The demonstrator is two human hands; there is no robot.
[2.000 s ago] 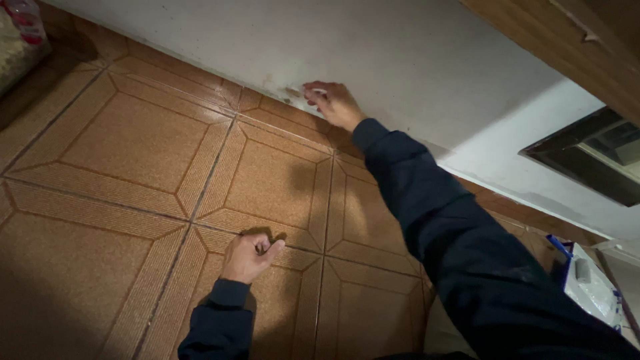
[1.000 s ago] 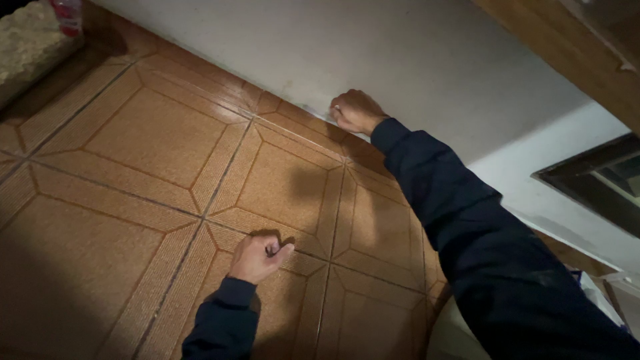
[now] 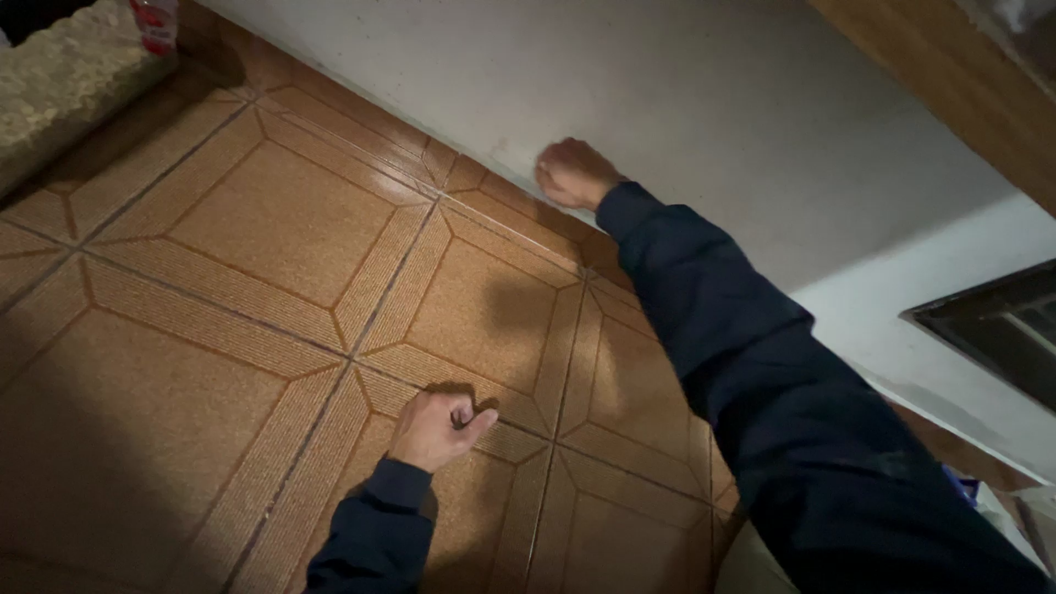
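My right hand (image 3: 577, 175), in a dark sleeve, is held against or close to the white wall (image 3: 660, 107), just above the tile skirting. Its fingers are curled and slightly blurred; whether something small is inside them cannot be seen. Lower down, my left hand (image 3: 439, 431) rests on or just over the brown patterned floor tiles (image 3: 478, 305). Its fingers curl in with the thumb pointing right, and no object shows in it.
A mat or bag with a pale, lumpy surface (image 3: 74, 82) lies at the upper left, a clear and red plastic item (image 3: 155, 25) at its end. A dark-framed opening (image 3: 1006, 330) is in the wall at right. A wooden edge (image 3: 949, 82) crosses the upper right.
My right hand has gone from loosely spread fingers at a smudge on the wall to curled fingers, slightly further right along the wall. The left hand keeps its pose.
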